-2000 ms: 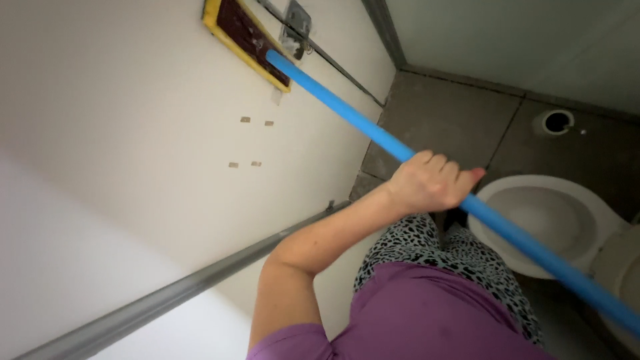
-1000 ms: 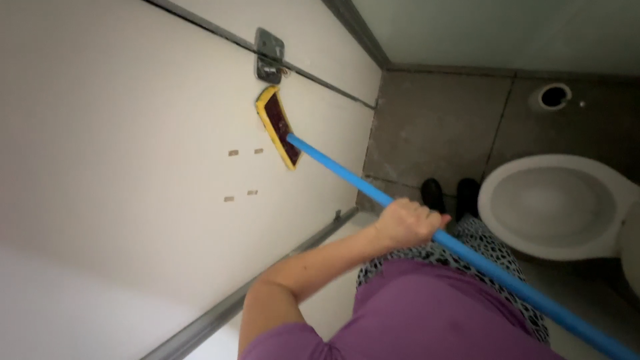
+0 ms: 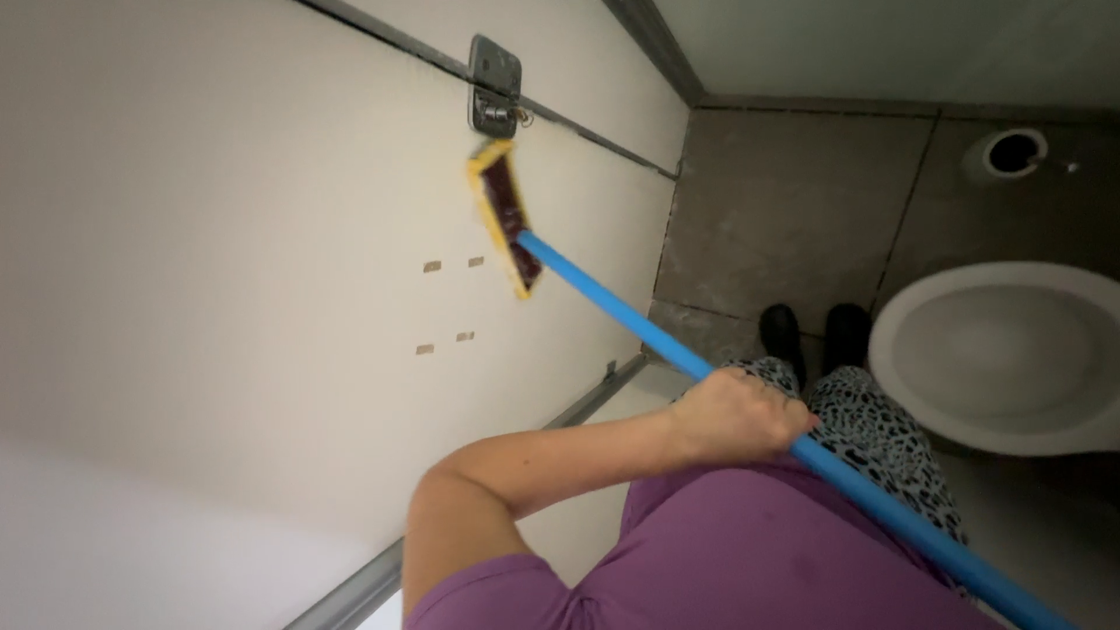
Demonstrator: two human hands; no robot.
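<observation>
My left hand is closed around the blue pole of a long-handled scrubber. At the pole's upper end, the dark red head with a yellow edge lies against or very near the pale stall door, just below the dark metal latch; contact cannot be made out for sure. The head is tilted and slightly blurred. Four small brownish marks in two rows show on the door to its left. The pole runs down past my purple shirt and leaves the view at lower right. My right hand is out of view.
A white toilet bowl stands to the right of my legs. Near the far wall, a round white-rimmed opening is in view above grey floor tiles. Grey metal frame strips edge the panels. My dark shoes are on the tiles.
The scrubber head was farther left of the latch two seconds ago and is now just below it. My left hand has kept its grip on the pole. The view has shifted.
</observation>
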